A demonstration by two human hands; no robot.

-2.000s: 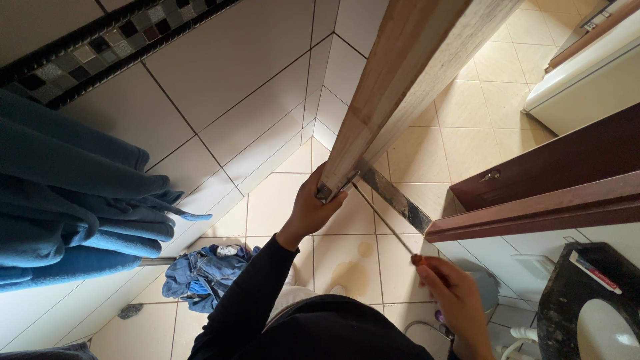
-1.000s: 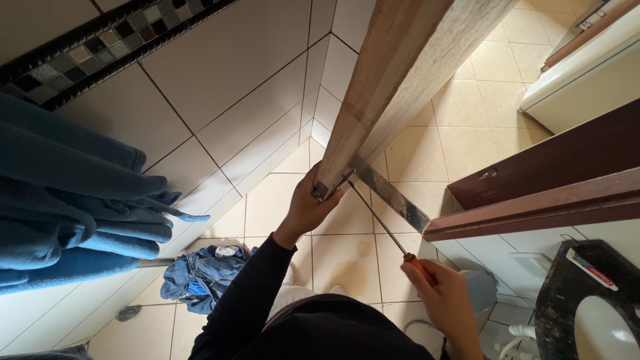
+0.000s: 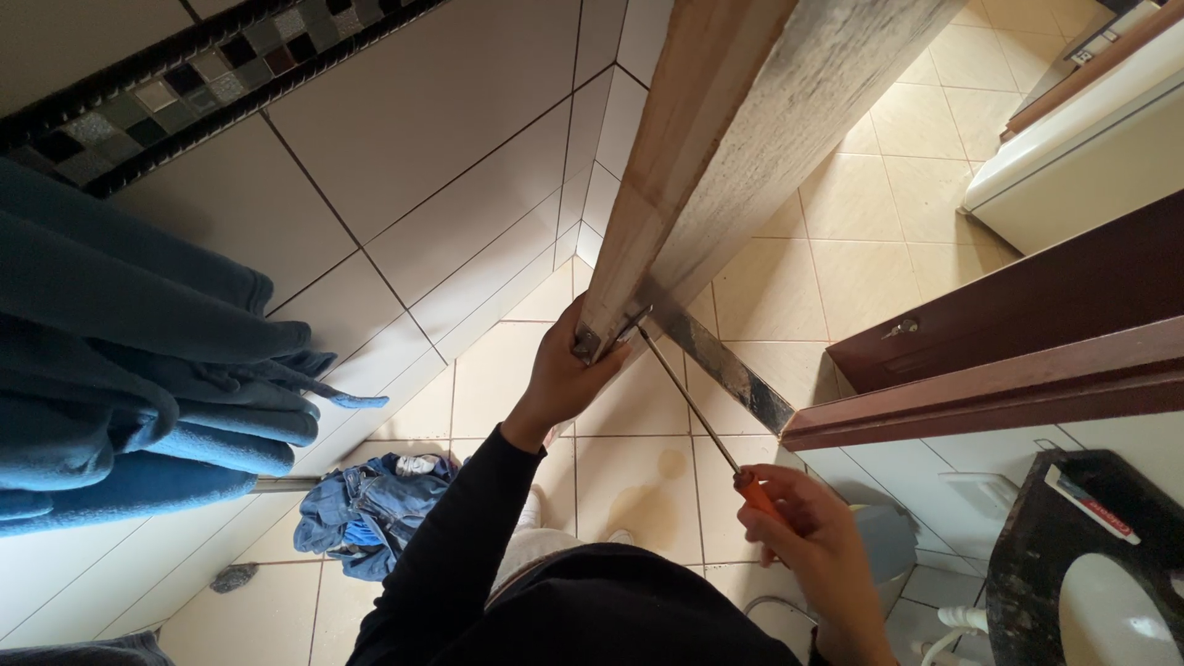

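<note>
My left hand [image 3: 569,370] grips the edge of a wooden door [image 3: 684,139], its fingers around the edge beside a metal lock part [image 3: 587,345]. A small metal piece [image 3: 636,322], perhaps a handle or plate, projects from the door face by my left thumb. My right hand [image 3: 800,527] holds a screwdriver [image 3: 689,407] by its orange handle. The long thin shaft slants up and left, and its tip is close to that metal piece; whether they touch, I cannot tell.
Blue towelling [image 3: 139,370] hangs at the left, above crumpled denim clothes [image 3: 375,509] on the tiled floor. A dark stone threshold [image 3: 726,370] crosses the doorway. A reddish-brown door frame [image 3: 999,384] stands at the right, near a dark stone washbasin counter [image 3: 1036,546] with a toothpaste box [image 3: 1091,504].
My right hand has shifted slightly left and its grip on the screwdriver handle has changed. My left hand stays at the door edge.
</note>
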